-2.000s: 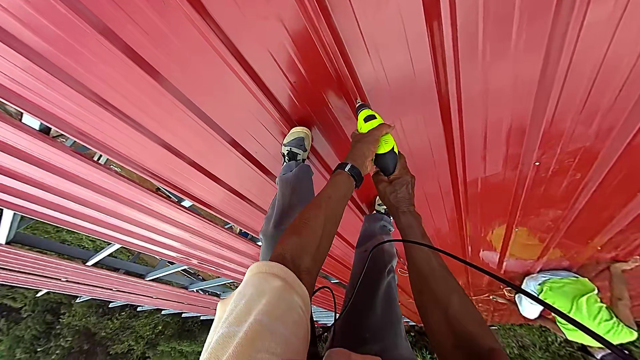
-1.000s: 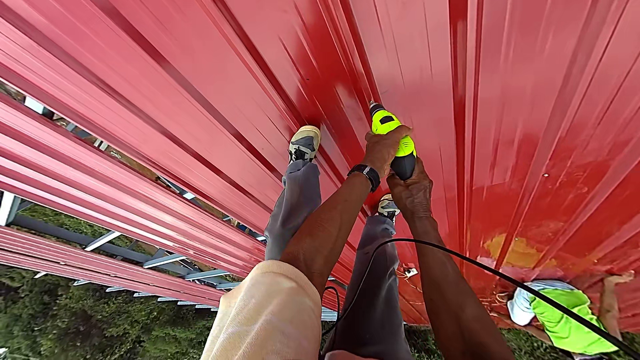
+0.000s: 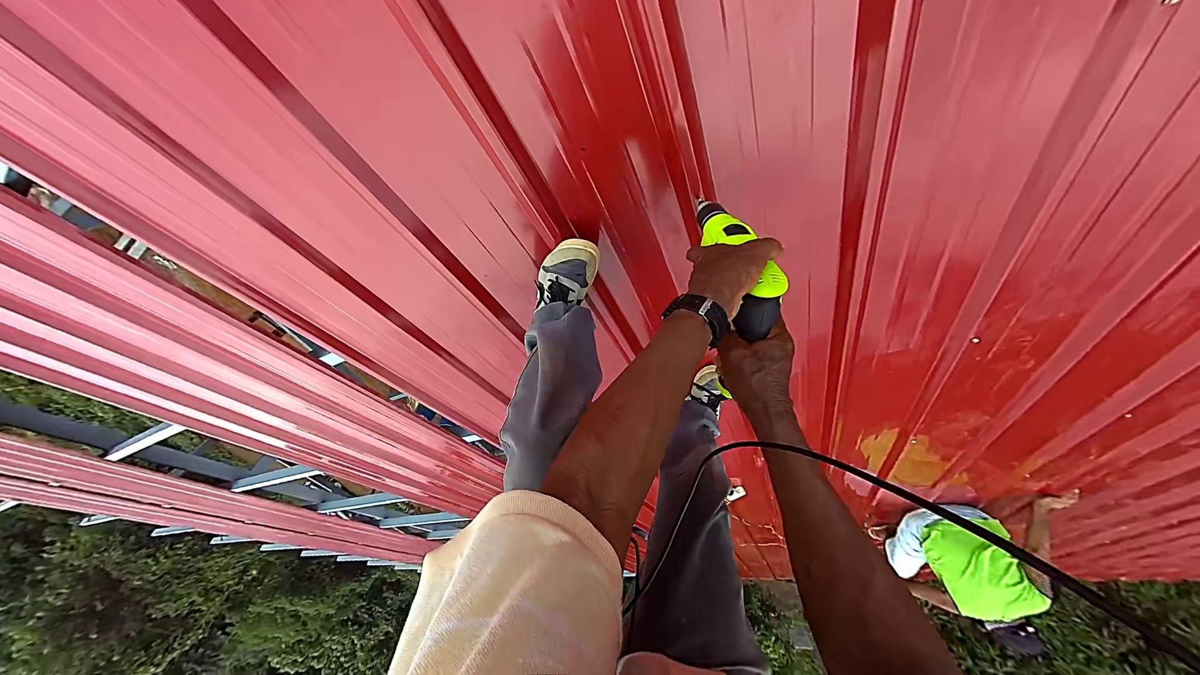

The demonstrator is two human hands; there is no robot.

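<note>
A yellow-green power drill [image 3: 727,225] with a dark chuck points up the view, its tip at a raised rib of the red metal roofing sheet [image 3: 787,122]. My left hand [image 3: 731,272], with a black watch on its wrist, is closed around the drill's body. Below it my right hand [image 3: 761,366] holds the lower part of the drill near its dark end; some of its fingers are hidden. Whether the tip touches the metal cannot be told.
My shoes [image 3: 568,267] stand on the ribbed sheets. A black cable [image 3: 825,457] arches over my right forearm. At the left, gaps between sheets show metal framing [image 3: 277,478] and plants below. Another person in a bright green vest [image 3: 980,562] is at the lower right, near the roof's edge.
Both hands still hold the drill. Between the last earlier frame and now, the view has shifted slightly; no thing has plainly been taken up or let go.
</note>
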